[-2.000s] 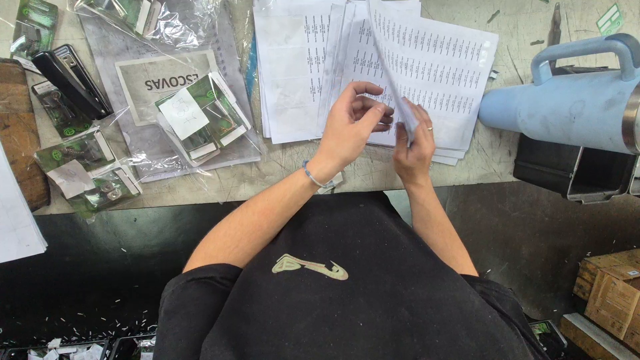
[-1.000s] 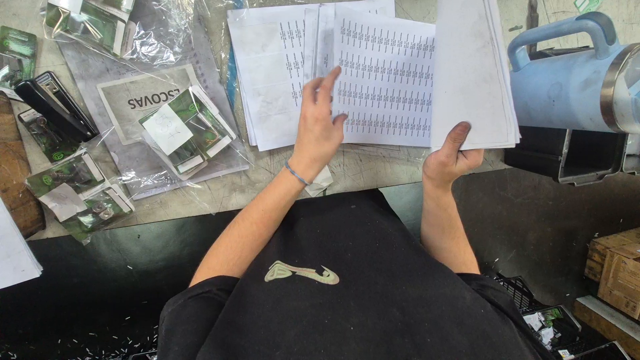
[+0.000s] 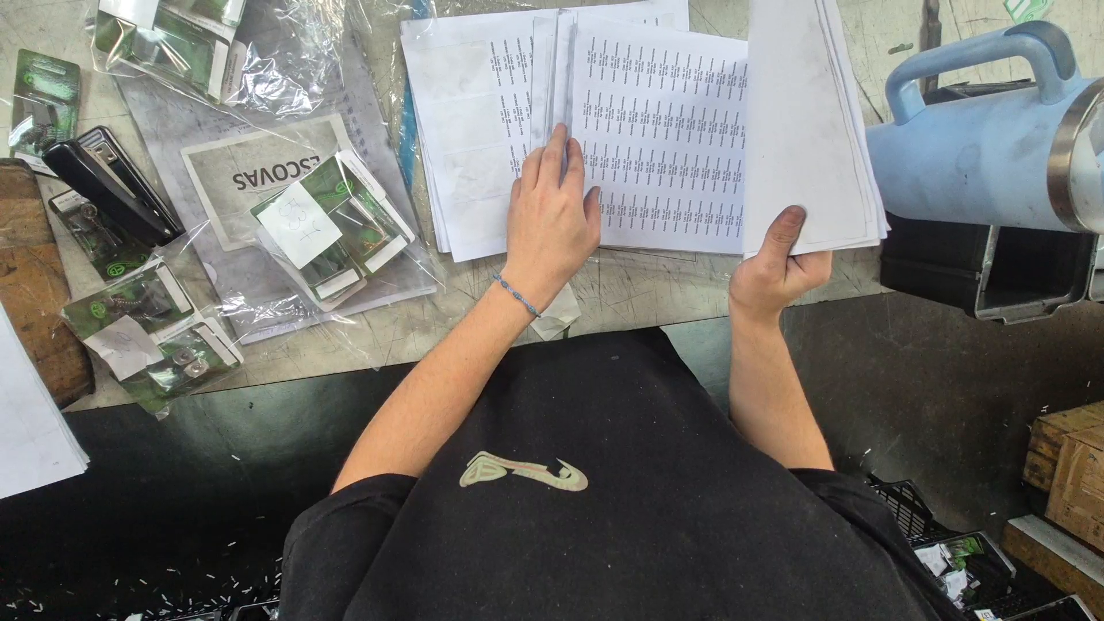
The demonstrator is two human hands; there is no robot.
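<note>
My left hand (image 3: 552, 211) lies with fingers spread on a printed sheet (image 3: 664, 138), its fingertips by a folded or creased strip of paper at the sheet's left edge. My right hand (image 3: 776, 263) grips the bottom of several turned-back sheets (image 3: 806, 129), thumb on top; their visible face is mostly blank. Under and left of my left hand lies another stack of papers (image 3: 461, 147) with columns of small print. A small pale scrap of paper (image 3: 561, 312) lies below my left wrist, at the table edge.
Green-carded blister packs in clear bags (image 3: 332, 228) and a black stapler (image 3: 112, 185) are on the left of the metal table (image 3: 379, 336). On the right are a light blue handled tumbler (image 3: 975, 147) and a black plastic bin (image 3: 1035, 267). Cardboard boxes (image 3: 1078, 483) stand lower right.
Two seconds ago both hands were together at a lifted sheet. My right hand has since moved right with turned-back sheets, uncovering a printed page, and my left hand has come down onto it.
</note>
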